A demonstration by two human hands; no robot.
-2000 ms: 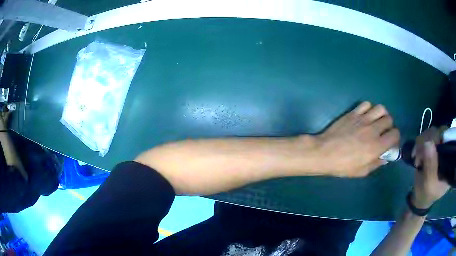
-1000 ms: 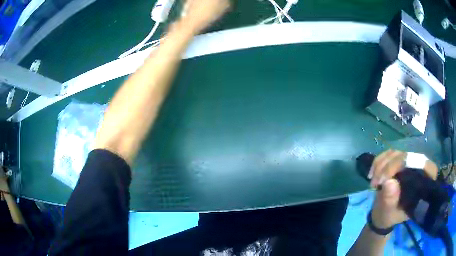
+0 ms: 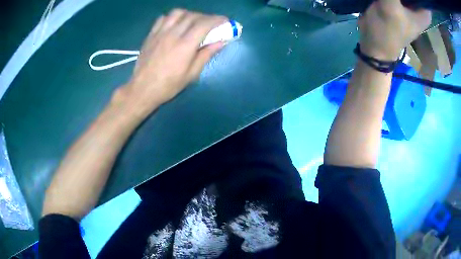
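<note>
My left hand [image 3: 174, 50] is closed around a white unit [image 3: 221, 33] with a blue band near its right end. The unit is just over the green bench. Its thin white cord loop [image 3: 113, 59] sticks out to the left behind the hand. My right hand [image 3: 392, 25] is at the upper right, gripping the black electric screwdriver [image 3: 343, 5], which is partly cut off by the top edge. The driver's tip and bit cannot be made out. Its black cable [image 3: 429, 83] runs off to the right below the wrist.
Small screws [image 3: 289, 50] lie scattered on the green bench [image 3: 167, 136] between the hands. Part of the feeder [image 3: 313, 12] shows at the top. A clear plastic bag [image 3: 12, 195] lies at the left edge. A blue stool [image 3: 406, 109] and cardboard pieces [image 3: 429, 53] are beyond the bench's right side.
My left hand has come back from beyond the white strip and now holds a white unit. The right hand with the screwdriver now appears higher in view, near the feeder. The view has turned right.
</note>
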